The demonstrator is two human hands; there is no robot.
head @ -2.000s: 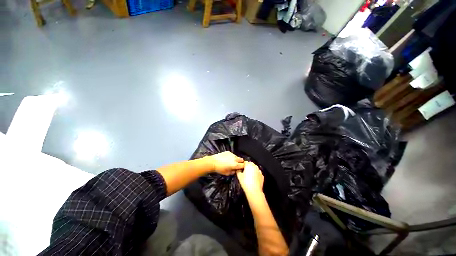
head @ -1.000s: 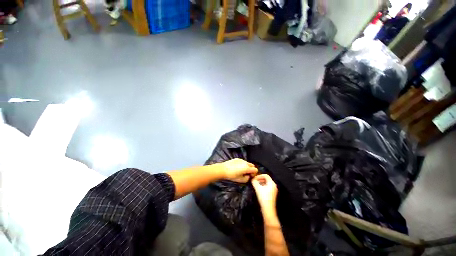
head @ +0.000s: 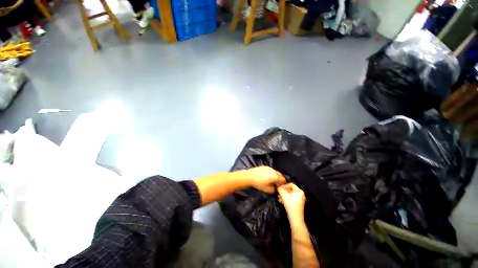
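A shiny, crinkled black plastic bag (head: 254,209) stands on the floor in front of me. A matt black fabric piece (head: 301,175) lies across its top, beside my hands. My left hand (head: 266,179) and my right hand (head: 292,199) meet at the gathered top of the bag, fingers pinched together on the bunched plastic. What exactly lies between the fingertips is too small to tell.
More black bags (head: 414,162) lie at the right, and one with clear plastic (head: 424,52) stands behind. White sheets (head: 68,193) cover the floor at left. Wooden stools (head: 264,34) and a blue crate (head: 195,18) stand at the back. A bar (head: 414,238) crosses the lower right.
The view has turned left, so the bag and hands appear further right and yellow cloth shows at the left. My hands stay together at the bag top, with small finger movements.
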